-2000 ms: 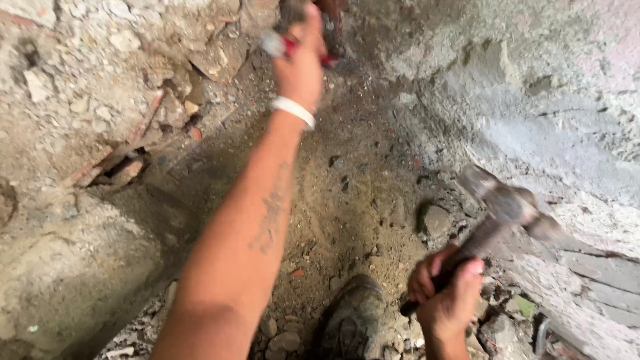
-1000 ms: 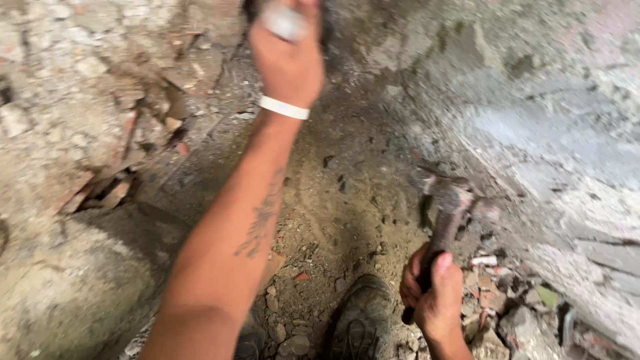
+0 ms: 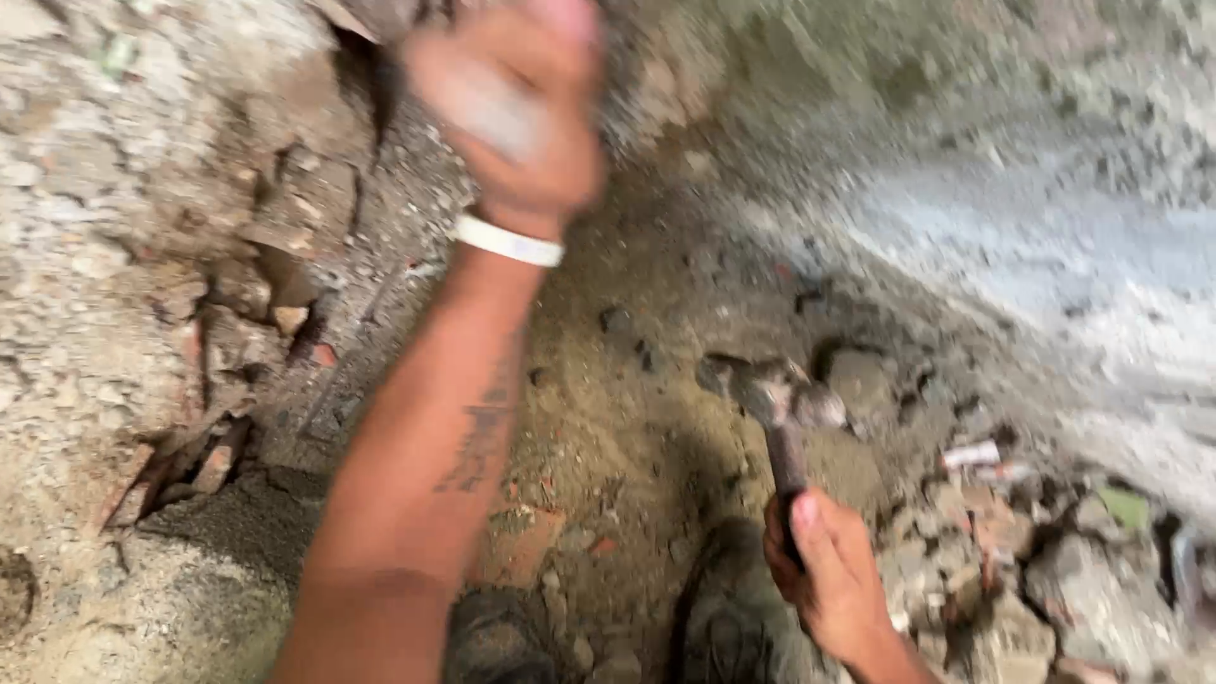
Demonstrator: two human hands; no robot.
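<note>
My right hand (image 3: 831, 575) is closed round the dark handle of a hammer (image 3: 774, 389), whose worn metal head points up and away over the dirt floor. My left hand (image 3: 518, 114) reaches far forward at the top of the view and is blurred by motion. A pale patch shows on the back of it, and a white band circles the wrist. Its fingers are mostly cut off or smeared, so what it holds cannot be made out.
A rough, broken rubble wall (image 3: 85, 285) rises on the left. On the right stands a grey plastered wall (image 3: 1045, 237), with loose stones and brick pieces (image 3: 1092, 579) at its foot. My dark boots (image 3: 746, 608) stand on the dirt floor (image 3: 608, 446).
The hammer in my right hand has swung from pointing up and right to pointing up and slightly left. The red and metallic item seen at my left hand two seconds ago is not discernible now.
</note>
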